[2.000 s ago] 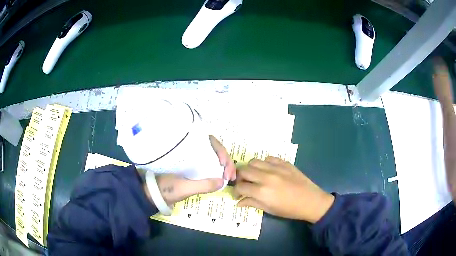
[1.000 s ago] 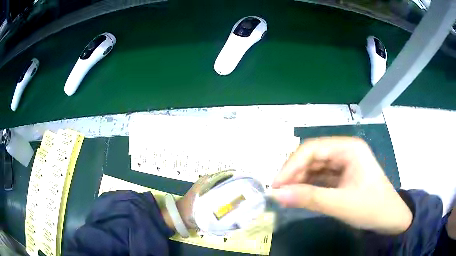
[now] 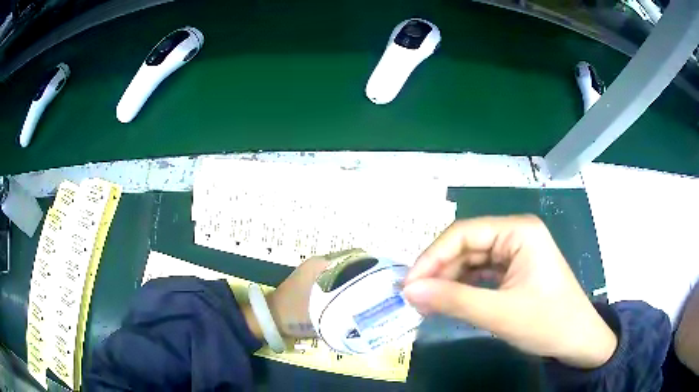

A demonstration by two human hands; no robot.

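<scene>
A white handheld device (image 3: pixel 349 321) is tilted with its wide head towards me. The head shows a blue and white reflective window and a small dark mark. My left hand (image 3: pixel 295 302) is wrapped around the device from the left and behind, its fingers mostly hidden. My right hand (image 3: pixel 490 287) pinches thumb and forefinger at the right edge of the head, on what looks like a small clear label (image 3: pixel 398 280), faint and blurred. Printed label sheets (image 3: pixel 306 210) lie behind and beneath the hands.
More label strips (image 3: pixel 69 276) lie at the left. Several devices, one of them (image 3: pixel 404 61) near the middle, lie on the green conveyor (image 3: pixel 276 99). A pale rail (image 3: pixel 490 170) borders it. A grey post (image 3: pixel 613 115) and a white sheet (image 3: pixel 644 237) are at right; part of a person's arm shows at the right edge.
The device has turned from lying leftward to facing me. My right hand came up from the sheets to its head, and in the last second moved slightly left onto it. The view has shifted too.
</scene>
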